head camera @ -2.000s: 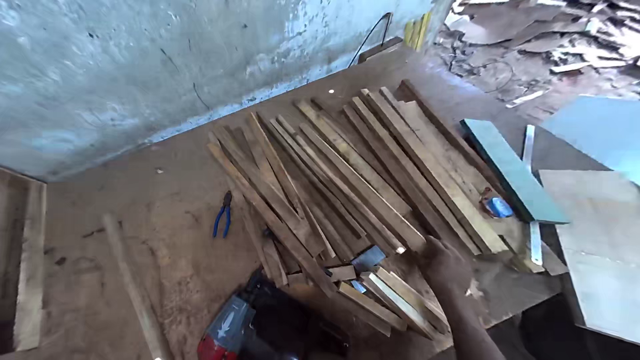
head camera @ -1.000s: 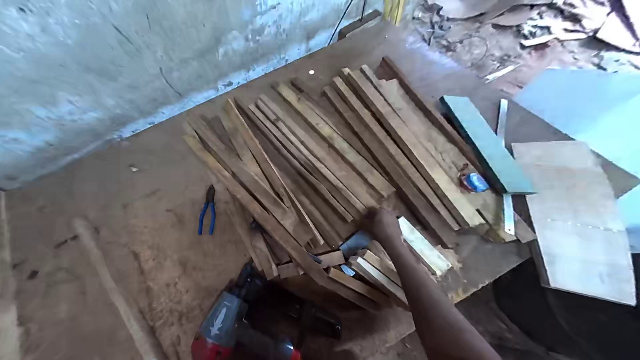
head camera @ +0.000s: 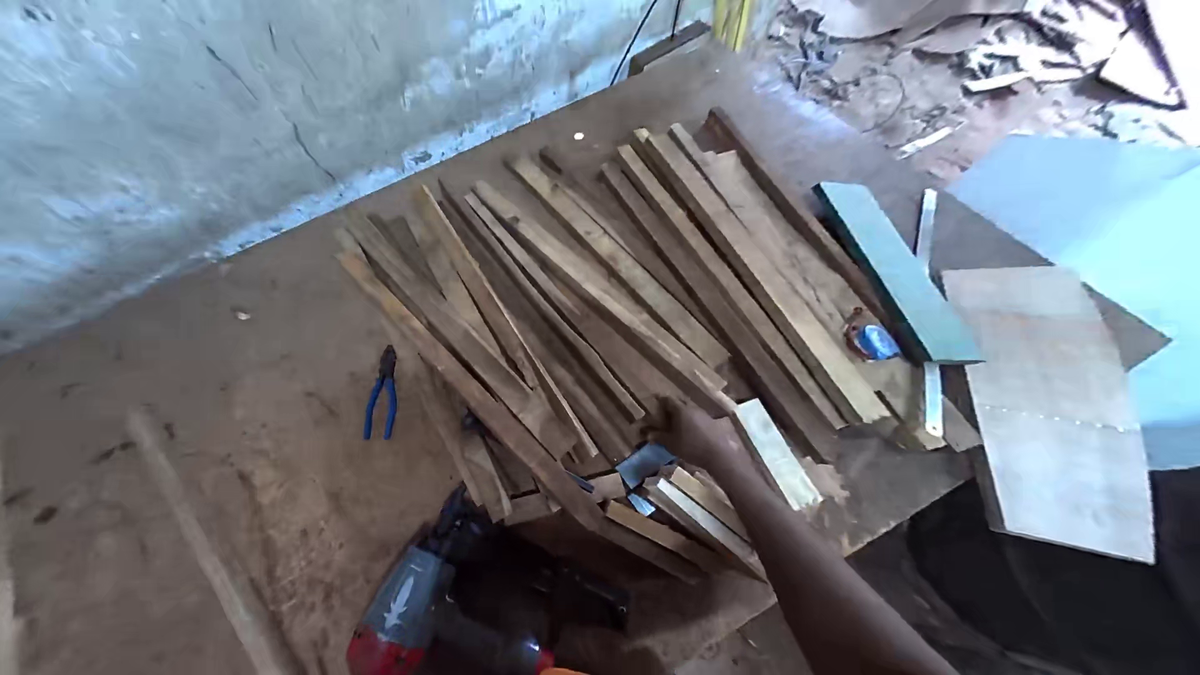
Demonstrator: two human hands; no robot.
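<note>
My right hand (head camera: 694, 433) reaches in from the lower right over the lower ends of many wooden strips (head camera: 600, 262) laid side by side. Its fingers touch or nearly touch the strip ends; whether they grip one cannot be told. A small dark metal piece (head camera: 645, 464) lies just below the fingers. Short wood offcuts (head camera: 698, 520) are bunched beneath, and a pale wood block (head camera: 776, 455) rests right of the wrist. Blue-handled pliers (head camera: 382, 394) lie left of the strips. A red and grey power tool (head camera: 412, 595) stands at the bottom. My left hand is out of view.
A green board (head camera: 900, 272) lies over a metal ruler (head camera: 932, 398) at the right, near a blue tape measure (head camera: 876, 342). Beyond is a pale plywood panel (head camera: 1059, 403). A concrete wall (head camera: 281, 122) borders the work surface behind; scrap (head camera: 881, 84) litters the ground at the upper right.
My right hand has moved left among the lower strip ends. The pale block now beside the wrist was not visible there two seconds ago. The view has shifted.
</note>
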